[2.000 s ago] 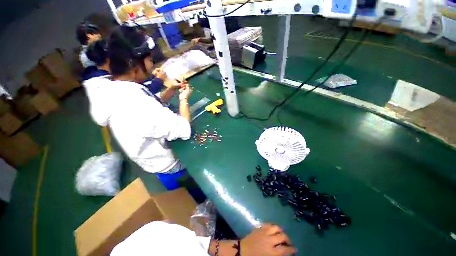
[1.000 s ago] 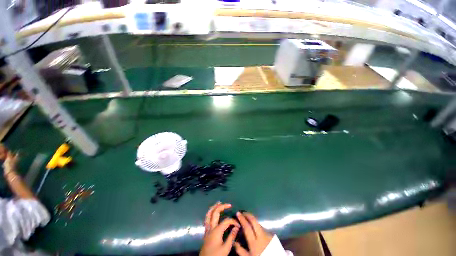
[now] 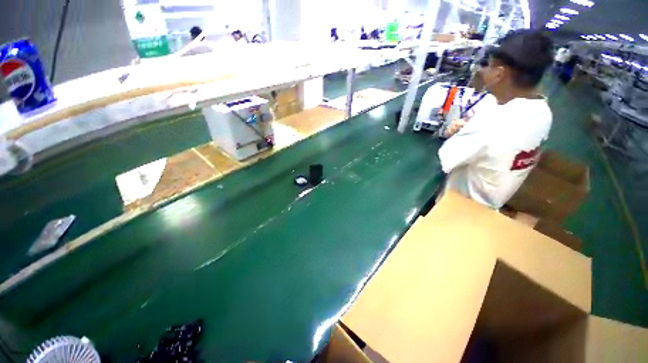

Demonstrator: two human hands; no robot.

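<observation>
Neither of my hands is in the picture. A short black cylindrical housing (image 3: 315,173) stands on the green bench (image 3: 284,248), near its far side. A small round unit with a black rim and pale face (image 3: 302,181) lies just left of it. The pile of small black parts (image 3: 174,343) is at the bottom left, cut off by the lower edge.
The white desk fan (image 3: 62,352) is cut off at bottom left. An open carton (image 3: 419,276) is at right. A white-grey machine (image 3: 240,129) stands on the far ledge. A can (image 3: 27,76) is on the shelf. A person (image 3: 497,135) works at right with an orange-red tool (image 3: 450,100).
The view has swung right along the line. Both hands, together at the bench's near edge a second ago, have left the picture. Fan and pile have shifted to the bottom left; carton and right-hand neighbour now show.
</observation>
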